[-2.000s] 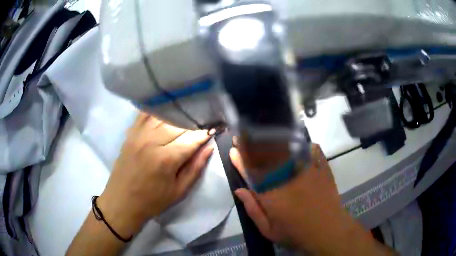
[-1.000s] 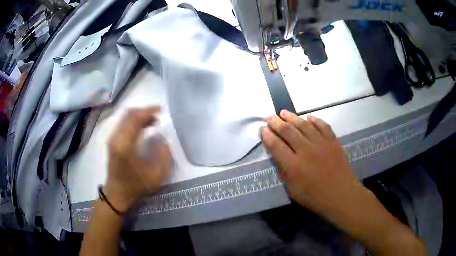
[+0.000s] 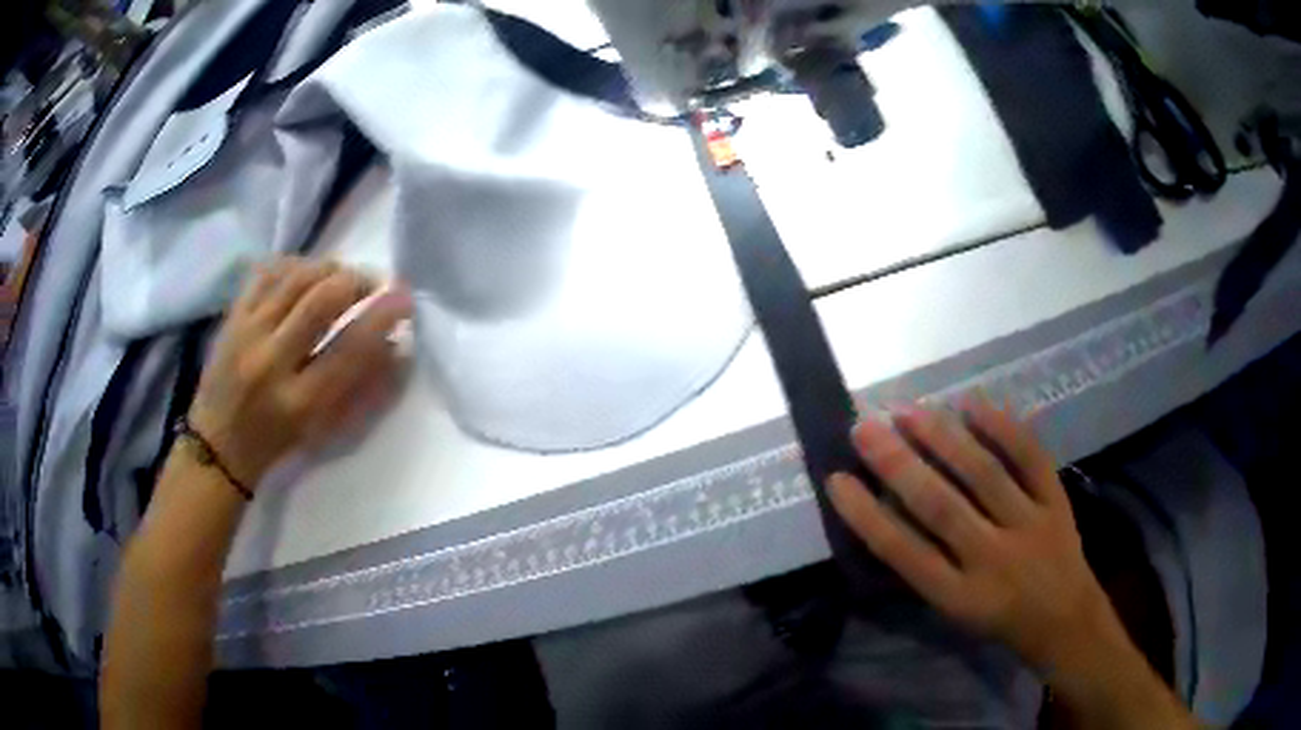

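Note:
A light grey garment panel (image 3: 571,314) with a rounded front end lies on the machine table, its far right edge under the presser foot (image 3: 718,140). A dark binding strip (image 3: 778,292) runs from the needle across the table edge. My right hand (image 3: 956,492) lies on the strip's lower part at the front edge; whether its fingers grip the strip is hard to tell. My left hand (image 3: 307,350) is blurred, left of the panel, fingers curled at a pale fold or edge; what it holds, if anything, is unclear.
The sewing machine head (image 3: 685,43) is at the top. Spare dark strips (image 3: 1049,121) and black scissors (image 3: 1177,143) lie at the right. A bundle of sewn grey panels (image 3: 72,385) is heaped at left. A printed ruler (image 3: 571,549) runs along the front edge.
Both hands have left the needle area. My right hand slid down the strip to the table edge; my left hand moved left. The panel's rounded end now lies apart from the strip.

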